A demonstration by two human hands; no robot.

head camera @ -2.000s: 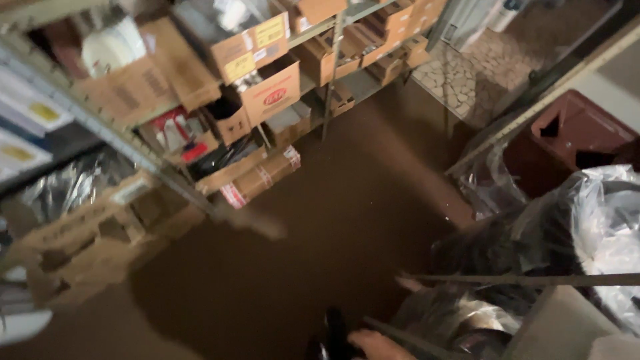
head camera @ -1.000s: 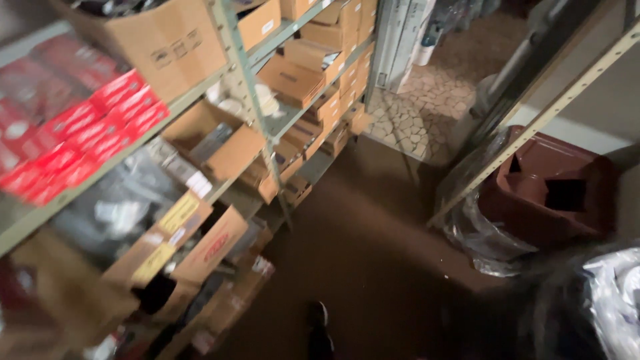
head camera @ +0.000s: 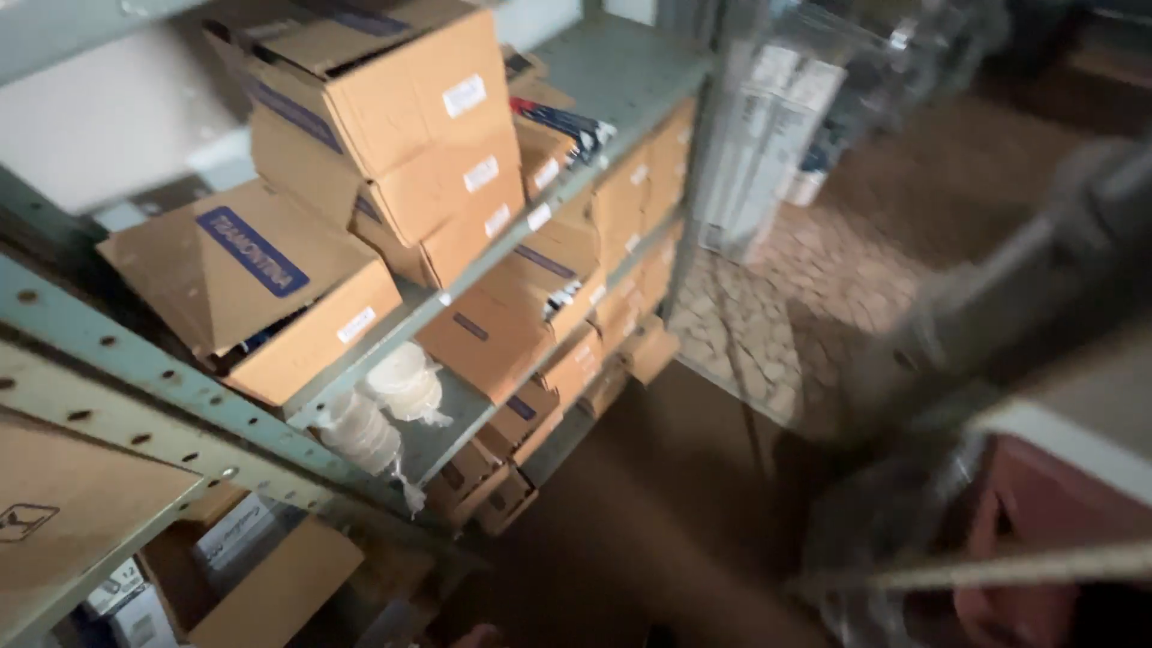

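Note:
At the bottom edge a small, blurred skin-coloured patch (head camera: pixel 477 636) shows, perhaps a fingertip; I cannot tell which of my hands it belongs to or whether it holds anything. Otherwise neither hand is visible. Nearest above the patch are small open cardboard boxes (head camera: pixel 506 498) on a low shelf. Higher on the metal shelving stand a Tramontina cardboard box (head camera: pixel 315 346) with its lid partly raised and a stack of cardboard boxes (head camera: pixel 432 117). Plastic-wrapped white round items (head camera: pixel 405 382) lie on the shelf beneath.
Perforated metal uprights (head camera: pixel 171 373) cross the left side. An open carton (head camera: pixel 279 585) stands at lower left. Brown floor (head camera: pixel 666 504) runs beside the shelves to stone-patterned flooring (head camera: pixel 733 333). At right are a blurred reddish plastic container (head camera: pixel 1044 486) and a pale bar (head camera: pixel 1017 569).
The view has swung toward the Tramontina boxes and far shelving. The hand seen low in the oldest frame is no longer clearly visible, and the dark shoe has left view.

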